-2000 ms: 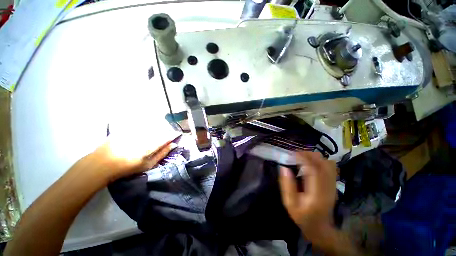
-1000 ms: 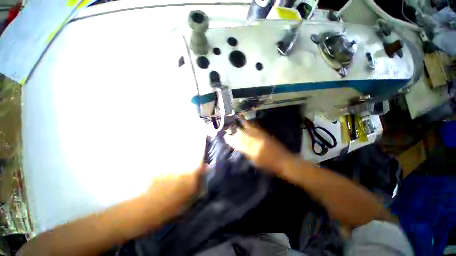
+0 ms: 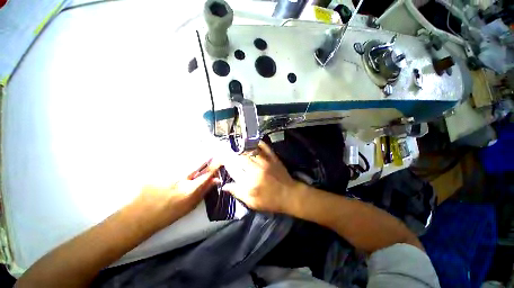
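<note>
The dark garment (image 3: 248, 233) lies from under the sewing machine head (image 3: 338, 84) down over the table edge to my lap. A striped black band (image 3: 221, 203) of it shows below my fingers. My left hand (image 3: 177, 197) pinches the garment's left edge, with a small reddish item at its fingertips that I cannot make out. My right hand (image 3: 265, 183) lies on the garment just below the needle area, fingers bent onto the cloth. The presser foot and needle are hidden behind the head's front part and my right fingers.
Black shears (image 3: 359, 164) lie right of the garment, partly covered. Yellow-packed items (image 3: 391, 152) lie at the table's right corner. Dark cloth (image 3: 403, 199) hangs below them. Paper sheets (image 3: 25, 28) lie far left.
My right hand has moved left from the garment's right side to the needle area. My left hand has shifted beside it. The garment has turned, and its striped band shows at the left.
</note>
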